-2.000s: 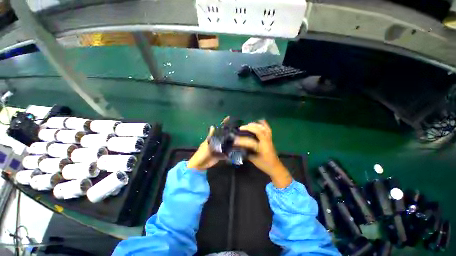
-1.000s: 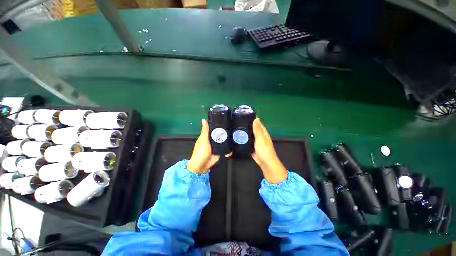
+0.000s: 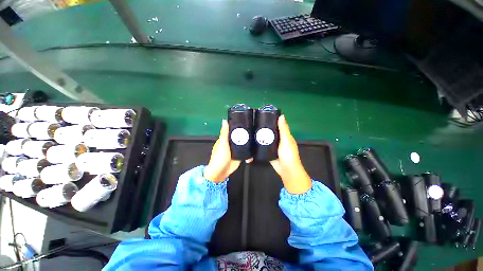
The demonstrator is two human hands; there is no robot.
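My left hand [image 3: 220, 159] holds a black cylindrical unit [image 3: 241, 119] upright, its round pale label facing me and its shiny end up. My right hand [image 3: 288, 156] holds a second black cylindrical unit [image 3: 266, 119] beside it, also with its label facing me. The two units are side by side, almost touching, above the far part of the black divided tray [image 3: 227, 222]. The fingers behind the units are mostly hidden.
Stacked black trays [image 3: 139, 159] at left hold rows of white cylindrical units [image 3: 100, 162]. A pile of black units [image 3: 392, 201] lies at right, near a small white disc [image 3: 414, 157]. A mouse [image 3: 258, 25], keyboard [image 3: 299, 26] and dark monitor stand behind. A metal post rises at left.
The two black units, seen blurred and being handled two seconds ago, are now side by side with both labels facing me. Since one second ago they moved slightly right in view, and the labels look clearer.
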